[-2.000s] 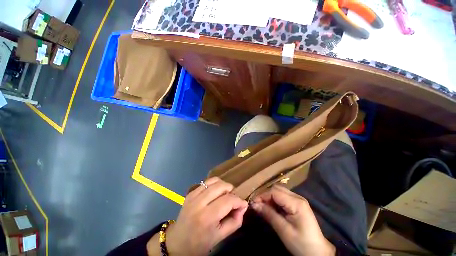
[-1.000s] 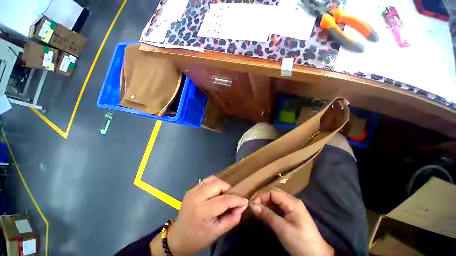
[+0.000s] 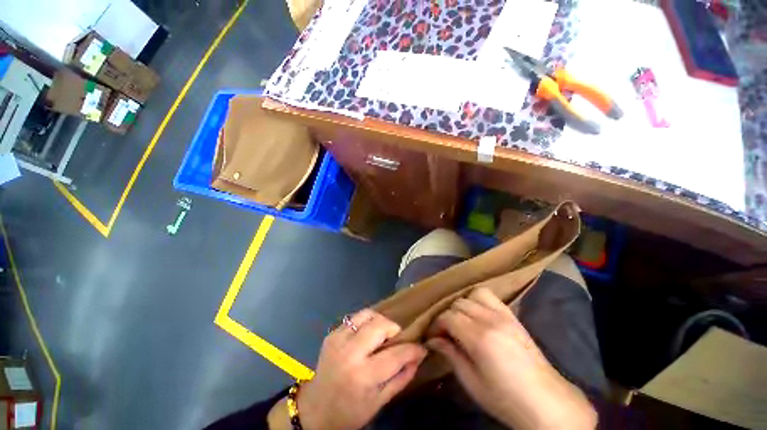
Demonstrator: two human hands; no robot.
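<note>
A tan-brown handbag (image 3: pixel 471 273) lies on my lap, its long open top running from my hands up to the right. My left hand (image 3: pixel 362 365) wears a ring and a beaded bracelet and grips the near end of the bag's rim. My right hand (image 3: pixel 496 353) lies over the front edge of the opening, its fingers curled on the rim close to my left fingertips. No needle or thread can be made out. The bag's gold fitting is hidden.
A blue crate (image 3: pixel 195 151) with another brown bag (image 3: pixel 265 151) stands left of the desk. On the leopard-print desk cover (image 3: pixel 412 29) lie orange-handled pliers (image 3: pixel 562 91), a pink item (image 3: pixel 647 97), white paper (image 3: pixel 420 80) and a dark red-edged device (image 3: pixel 702 38). A cardboard box (image 3: pixel 715 378) is right.
My right hand has moved up and over the bag's front rim, covering the gold fitting. My left hand still holds the near end. The view has shifted, showing more of the desk top.
</note>
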